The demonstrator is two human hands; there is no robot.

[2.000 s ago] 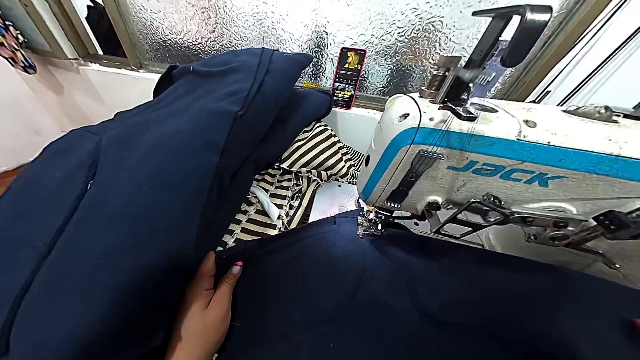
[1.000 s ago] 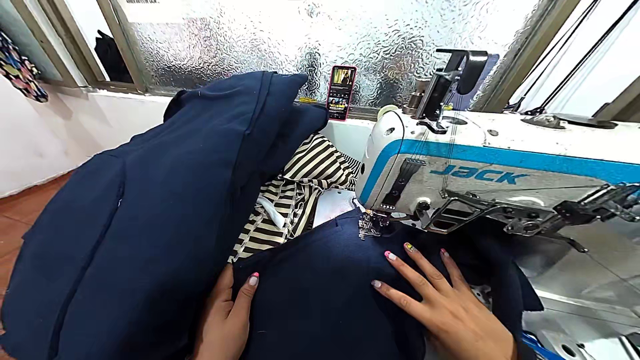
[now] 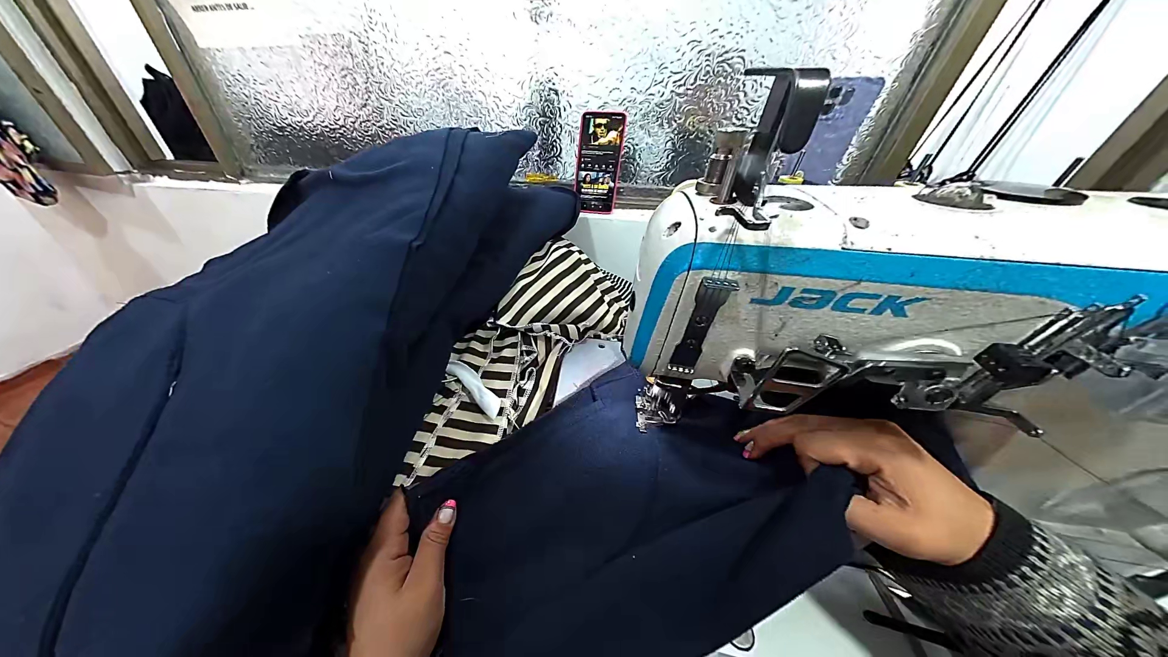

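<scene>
Navy blue fabric (image 3: 584,529) lies under the presser foot (image 3: 659,406) of a white and blue Jack sewing machine (image 3: 821,306). My left hand (image 3: 406,575) pinches the left edge of this fabric between thumb and fingers. To the right of the presser foot, my right hand (image 3: 890,484) grips a bunched fold of the same fabric, its index finger reaching toward the foot. A large heap of navy cloth (image 3: 246,392), with a seam along it, rises at the left. Whether the needle is down in the fabric cannot be made out.
Black and cream striped cloth (image 3: 566,297) lies behind the fabric, with a small pale strip (image 3: 474,388) on it. A phone (image 3: 600,164) with a lit screen leans against the textured window (image 3: 383,100). Metal guides and thread project from the machine's front at right.
My right hand, flat and spread on the fabric a second ago, is now closed on a fold of it farther right. My left hand stays at the left edge.
</scene>
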